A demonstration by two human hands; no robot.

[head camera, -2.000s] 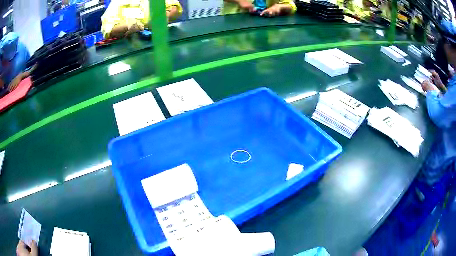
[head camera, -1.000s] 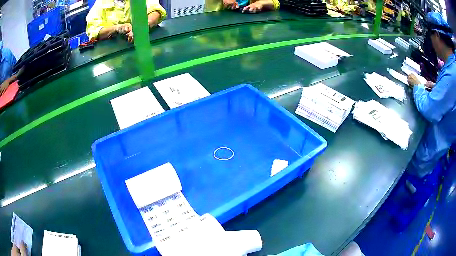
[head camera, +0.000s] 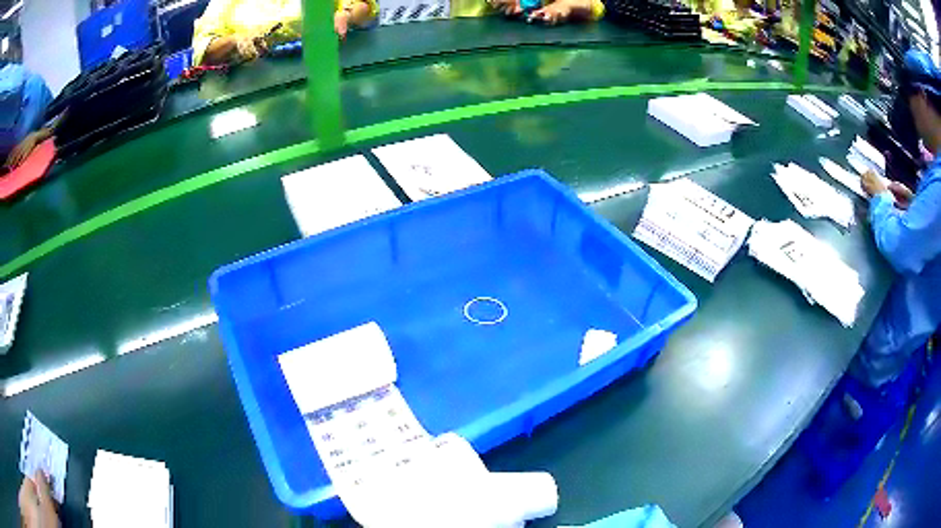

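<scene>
My left hand (head camera: 39, 502) is at the lower left edge, partly cut off, and holds a white printed card (head camera: 44, 455) upright between its fingers. A small pile of white cards (head camera: 130, 489) lies on the bench just right of it. The label roll (head camera: 341, 367) sits in the left part of the blue bin (head camera: 433, 248); its strip with rows of small barcodes (head camera: 363, 431) runs over the bin's near edge, where blank backing paper (head camera: 516, 496) curls. My right hand is not clearly visible; only a light blue sleeve (head camera: 629, 518) shows at the bottom edge.
A pale rubber band (head camera: 485, 299) and a white scrap (head camera: 597, 345) lie in the bin. White stacks (head camera: 338, 194) stand behind it. Card piles (head camera: 693, 227) lie to its right on the green bench (head camera: 712, 397). A person in blue (head camera: 912, 227) works at far right; people in yellow are across the line.
The view has shifted slightly between frames. My left hand still holds the card at the lower left. More of a white stack shows at the left edge. The roll and bin look unchanged.
</scene>
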